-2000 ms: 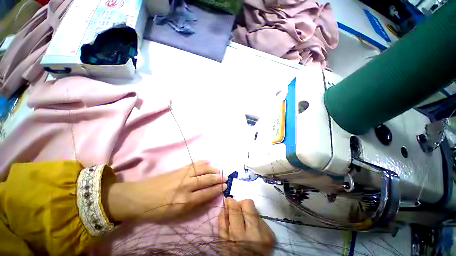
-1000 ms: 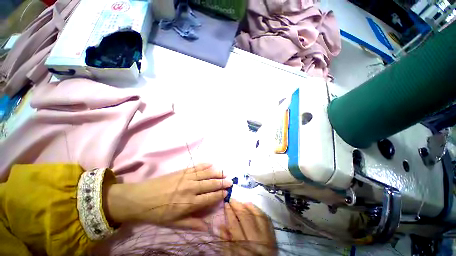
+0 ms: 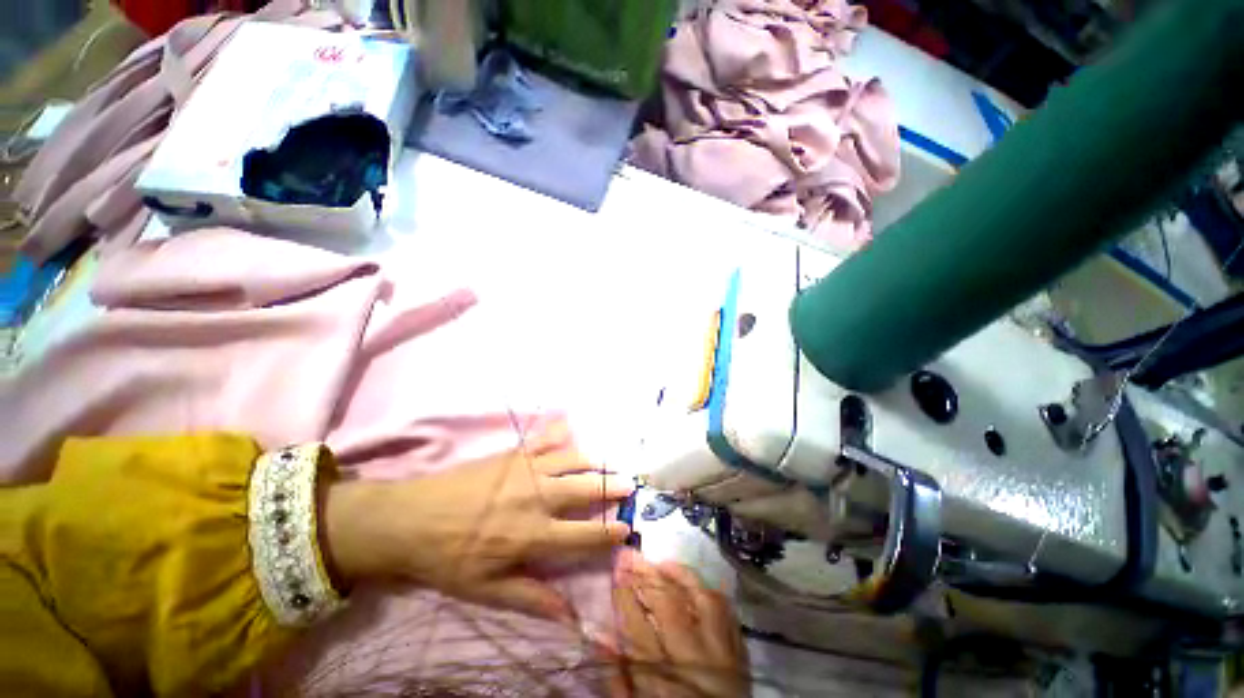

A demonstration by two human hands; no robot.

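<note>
A pale pink garment piece (image 3: 232,341) lies wide over the left of the white table and under my hands. A tiny navy strip (image 3: 629,521) sits at its edge by the needle area of the white sewing machine (image 3: 873,409). My left hand (image 3: 471,532) lies flat on the pink cloth, fingers spread, fingertips beside the strip. My right hand (image 3: 675,630) is just below, fingertips near the strip's lower end; its thumb is hidden and hair strands blur it. The needle itself cannot be made out.
A white carton (image 3: 205,130) with a ragged opening shows dark pieces at upper left. Behind are grey-purple cloth (image 3: 566,143), a green bag (image 3: 580,41) and a crumpled pink pile (image 3: 785,116). A thick green tube (image 3: 1010,205) rises over the machine head at right.
The view has shifted, so the machine and green tube appear further left. My left hand's fingers are more spread. Both hands stay at the navy strip, and less of the strip shows.
</note>
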